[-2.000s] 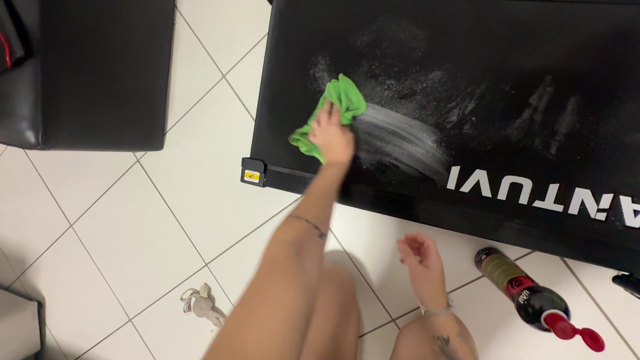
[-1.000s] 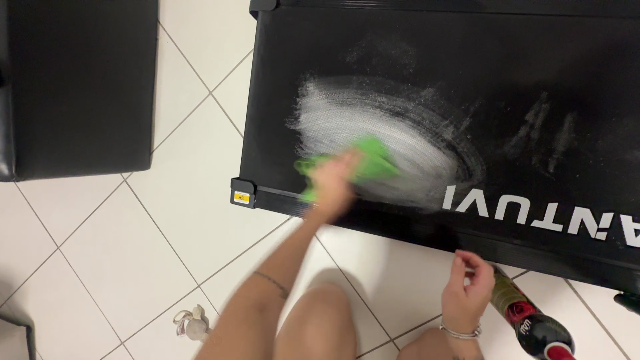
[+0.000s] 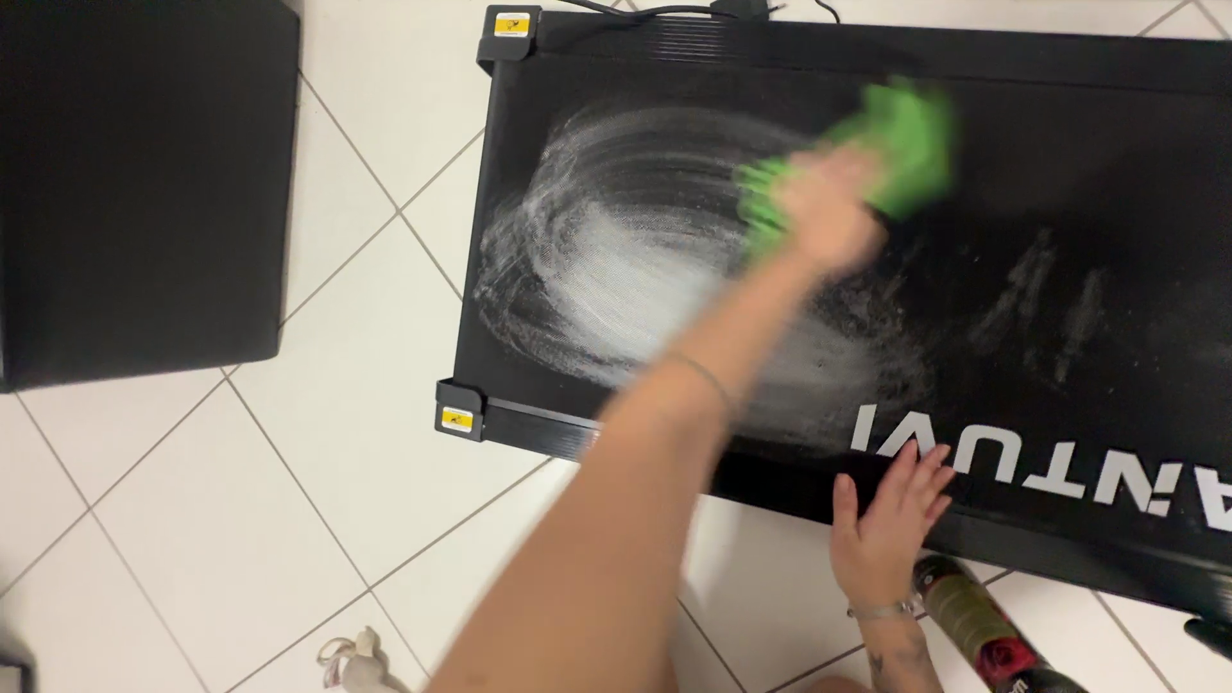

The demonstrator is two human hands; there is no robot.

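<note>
My left hand (image 3: 833, 207) is pressed on a bright green cloth (image 3: 910, 144), blurred by motion, over the upper middle of a black walking-pad treadmill (image 3: 1136, 154). The cloth shows on both sides of the hand. A whitish smear (image 3: 626, 279) with curved streaks covers much of the belt's left part, and my left forearm crosses part of it. With fingers spread and holding nothing, my right hand (image 3: 890, 529) rests on the treadmill's near side rail, beside large white lettering (image 3: 1020, 462). Fainter pale marks (image 3: 1030, 289) lie further right on the belt.
A dark bottle with a rose on its label (image 3: 977, 616) lies or stands by my right wrist; which, I cannot tell. Black padded furniture (image 3: 144, 183) is at the upper left. A small grey plush toy (image 3: 361, 664) is on the tiled floor (image 3: 385, 385). A black cable (image 3: 664, 12) runs behind the treadmill.
My left hand has moved the cloth up and right across the belt. The whitish smear has spread wider. My right hand has come from above the floor onto the treadmill's rail.
</note>
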